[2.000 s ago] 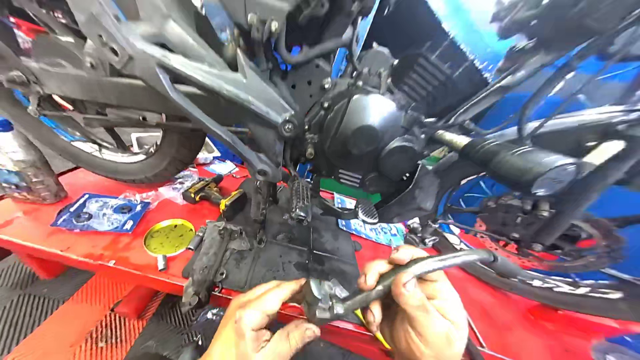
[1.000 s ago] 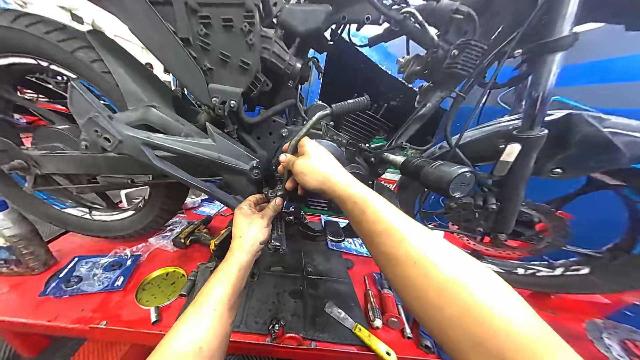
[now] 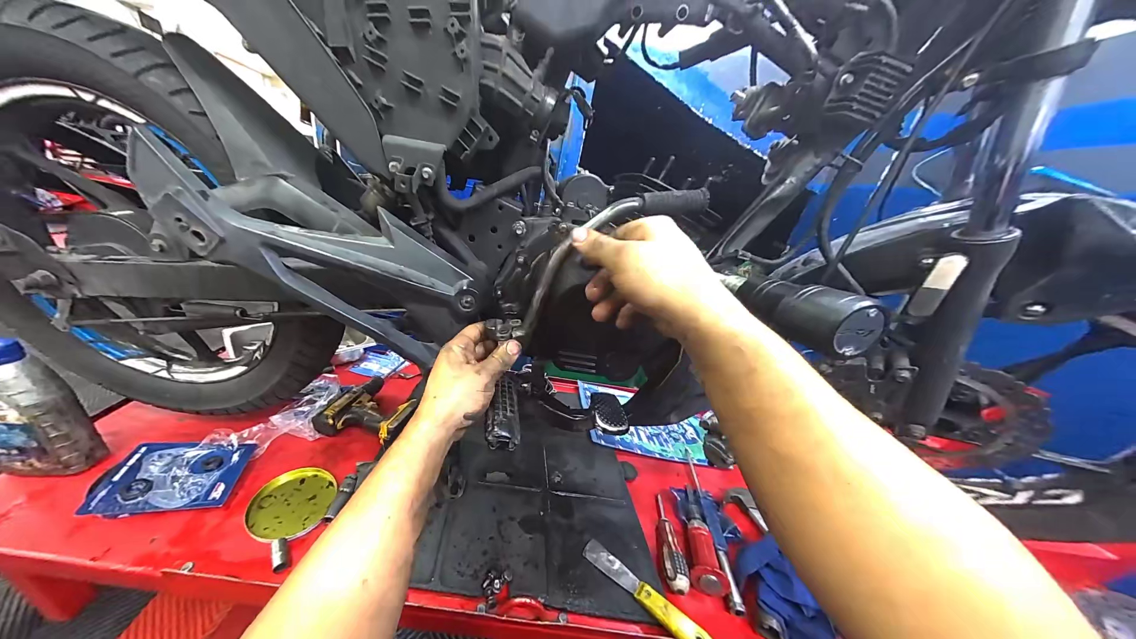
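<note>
A curved metal kick-start lever (image 3: 555,277) with a black ribbed rubber end stands against the side of a motorcycle engine (image 3: 577,311). My left hand (image 3: 470,368) pinches the clamp at its lower end, beside the frame pivot. Thumb and fingers of my right hand (image 3: 643,271) are at the upper bend; the thumb touches the tube, while the other fingers are curled and partly loose. Below my left hand hangs a ribbed footpeg (image 3: 502,413), with a pedal (image 3: 609,413) to its right. The joint behind the clamp is partly hidden by my left fingers.
On the red bench (image 3: 133,541) lie a yellow-handled scraper (image 3: 657,608), screwdrivers (image 3: 672,555), a blue cloth (image 3: 785,581), a cordless drill (image 3: 351,408), a round lid with yellowish liquid (image 3: 290,504), packaged seals (image 3: 169,479) and a black mat (image 3: 532,532). A plastic bottle (image 3: 40,417) stands left.
Two seconds ago both hands held the lever low over the bench; now it is up against the engine. Since one second ago, my right hand has loosened on the tube.
</note>
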